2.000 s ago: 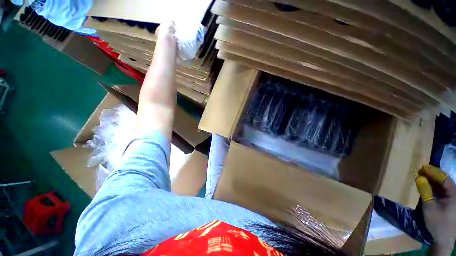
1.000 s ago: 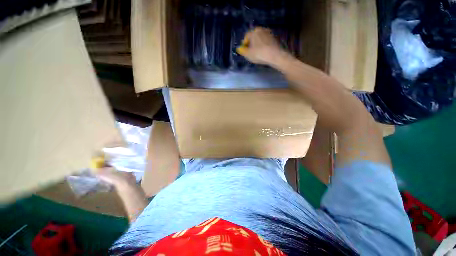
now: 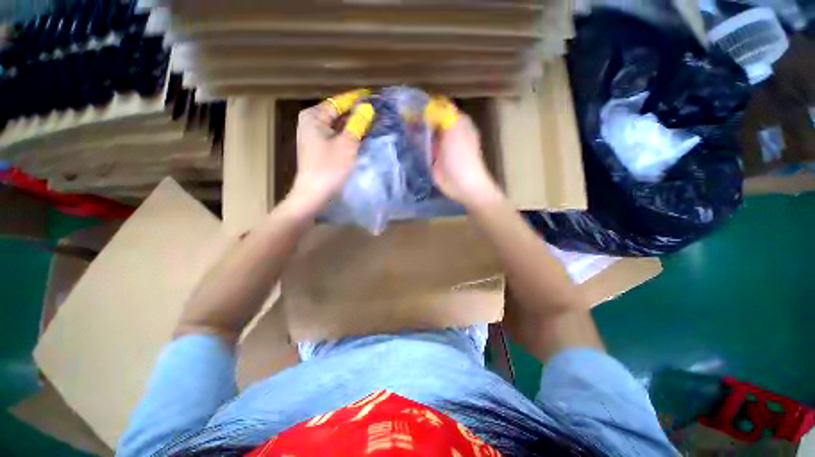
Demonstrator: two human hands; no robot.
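Note:
My left hand [image 3: 329, 147], with yellow finger cots, grips a bunch of clear poly bags [image 3: 371, 186] over the packing carton [image 3: 393, 277]. My right hand [image 3: 457, 152], also with yellow finger cots, is just to its right, blurred, with its fingers at the clear film. A dark part [image 3: 413, 156] shows through the film between the hands; which hand bears it is hard to tell. The hands and the stack hide most of the carton's inside.
Stacked cardboard sheets [image 3: 357, 49] stand beyond the carton. A second stack [image 3: 107, 147] with black parts is at left. A loose cardboard sheet [image 3: 134, 303] lies low left. A black bin liner [image 3: 657, 214] is at right, a red stool [image 3: 760, 411] at lower right.
The cardboard sheet has left my left hand and lies at left. My left hand has moved to the carton with clear bags. My right hand has risen from the packed rows to the film.

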